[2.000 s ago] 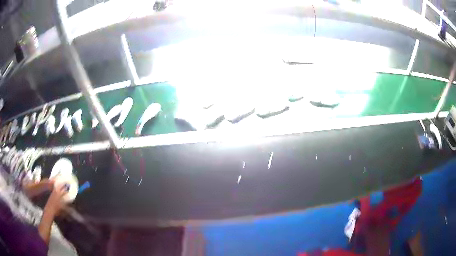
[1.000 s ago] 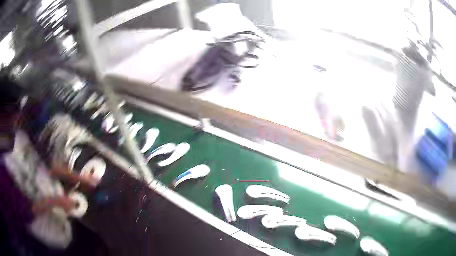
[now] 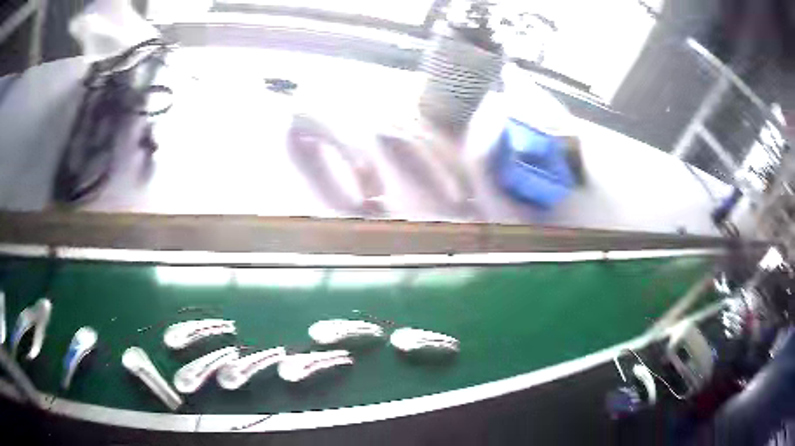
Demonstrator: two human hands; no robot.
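Several white curved housing shells (image 3: 315, 366) lie on the green conveyor belt (image 3: 523, 322), most in a loose group left of the middle. One straighter white piece (image 3: 152, 376) lies slanted near the belt's front edge. A shell with a blue part showing (image 3: 79, 355) lies further left, beside another white shell (image 3: 33, 328). Thin dark or red wires show near some shells. Neither my left hand nor my right hand is in view.
Beyond the belt, a pale bench holds a blue bin (image 3: 533, 165), a dark bag-like item (image 3: 94, 131) and two blurred pinkish, elongated shapes (image 3: 340, 165). White shell-like parts (image 3: 690, 355) and wires lie at the right on the dark near bench. The right edge is cluttered and blurred.
My view has swung right along the belt. The shells and dark item now sit further left; the blue bin is nearer the middle. The other person's hands and white discs have left view.
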